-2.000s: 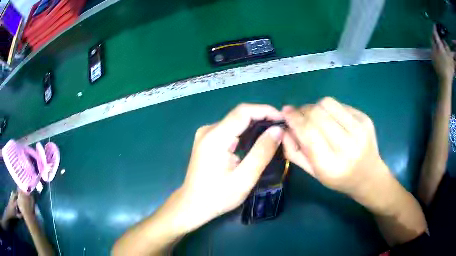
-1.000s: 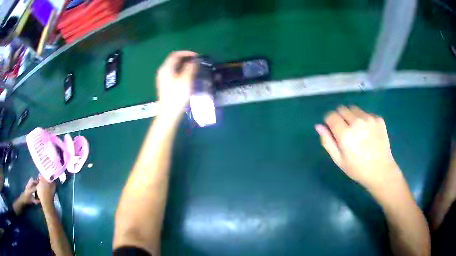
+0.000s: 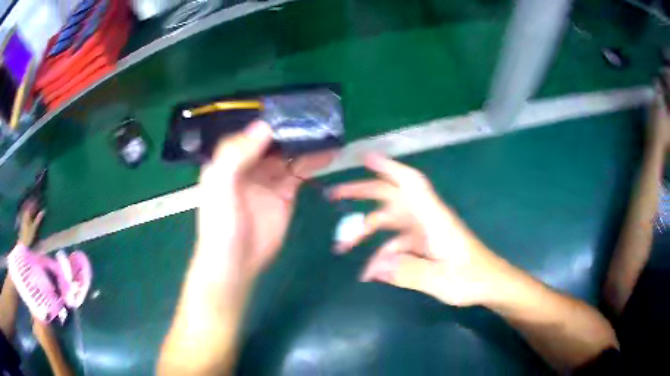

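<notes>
My left hand (image 3: 246,202) holds a black phone housing (image 3: 220,132), thumb on its near edge. Its open side shows an orange-gold strip, a dull round disc at the left end and a silvery patch at the right. A thin dark wire (image 3: 301,175) runs from the housing's near edge towards my right hand (image 3: 419,239). My right hand's fingers are spread, with no clear grip. A small blurred whitish piece (image 3: 349,228) shows by its fingertips; whether it is touched cannot be told.
A pale metal strip (image 3: 433,139) and upright post (image 3: 525,66) cross behind my hands. Another dark handset (image 3: 131,142) lies on the far green surface. A pink slotted object (image 3: 37,283) is at left, red trays (image 3: 81,62) upper left. Other people's arms show at both sides.
My left hand has drawn back slightly and now holds a housing with its open side showing. My right hand has moved left towards it. The bright-ended handset seen in my left hand earlier is gone from it.
</notes>
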